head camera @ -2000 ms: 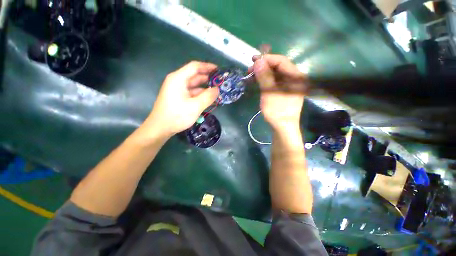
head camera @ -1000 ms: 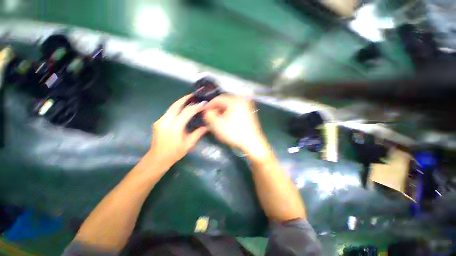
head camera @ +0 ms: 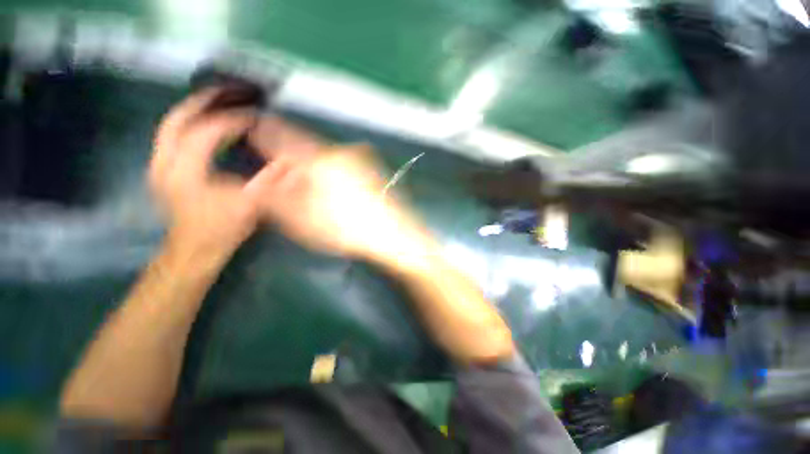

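A black round housing (head camera: 238, 158) is between my two hands near the white rail, strongly blurred. My left hand (head camera: 200, 182) is curled around its left side. My right hand (head camera: 315, 191) is at its right side, fingers against it. A black round part (head camera: 226, 87) shows just above the fingers; I cannot tell if it is part of the same unit. A thin pale wire (head camera: 405, 171) sticks out above my right wrist. The round circuit board is not visible between the hands.
The white rail (head camera: 373, 105) crosses behind my hands. Blurred dark parts lie at the far left. At right are a pale block (head camera: 553, 227), a small dark part (head camera: 518, 220) with a white tip, and an open brown carton (head camera: 653, 269). A dark blurred bar crosses the upper right.
Both hands have moved left across the view with the black part and now close around it. The round board, visible two seconds ago, is now hidden. The view has shifted and blurred.
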